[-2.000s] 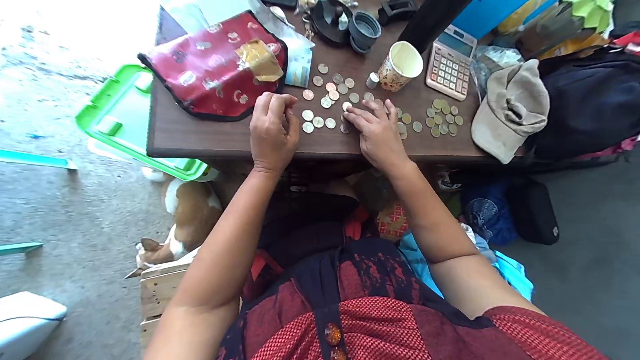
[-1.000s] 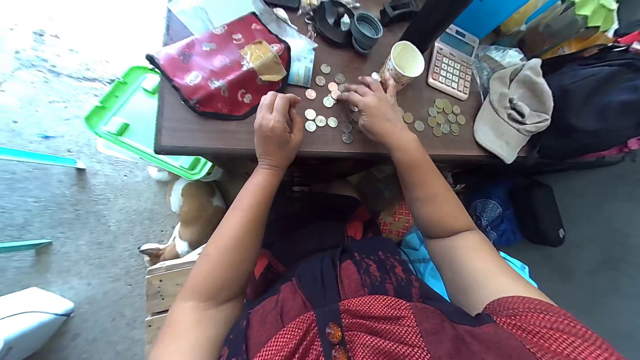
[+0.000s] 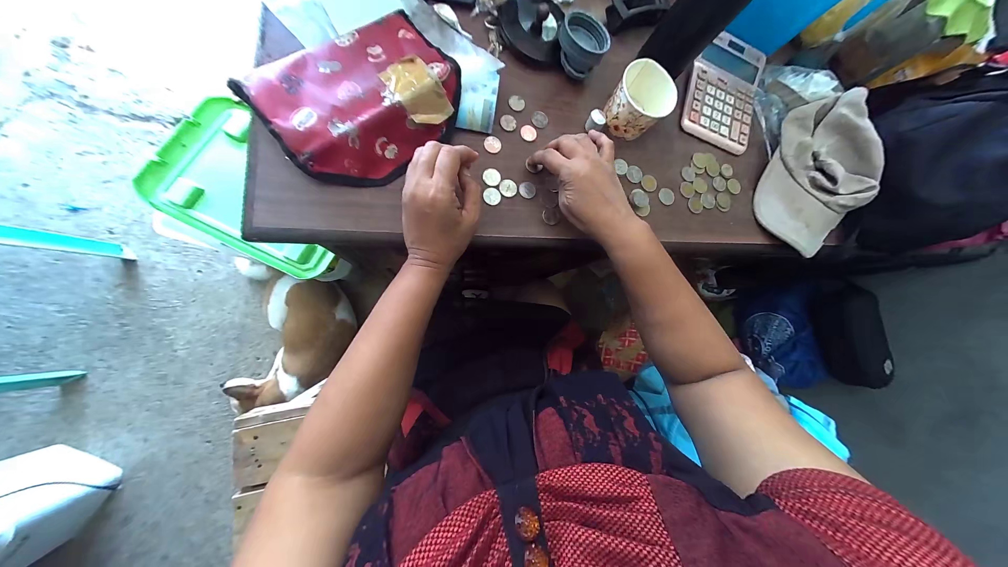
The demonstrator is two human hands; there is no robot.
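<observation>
My right hand [image 3: 584, 183] rests on the brown table, its fingertips on a coin [image 3: 533, 166]; whether they grip it is unclear. Curled at the table's front edge, my left hand [image 3: 441, 197] has its fingertips partly hidden, so anything inside cannot be seen. Between the hands lie several silver coins [image 3: 508, 188], with copper-coloured coins [image 3: 528, 133] and others beyond them. More coins [image 3: 634, 174] lie right of my right hand, and a group of yellowish coins [image 3: 711, 181] is farther right. A coin stack [image 3: 596, 120] stands beside a patterned paper cup [image 3: 639, 98].
A red patterned pouch [image 3: 354, 98] lies at the left, beside a banknote [image 3: 477, 101]. A calculator [image 3: 722, 94] and beige cap [image 3: 820, 169] occupy the right. A black holder [image 3: 529, 31] is at the back. Below left are a green-rimmed lid [image 3: 213, 181] and a dog [image 3: 315, 323].
My right hand has shifted slightly away from the table's front edge since the oldest frame, and its fingertips are now on a coin. My left hand stays about where it was.
</observation>
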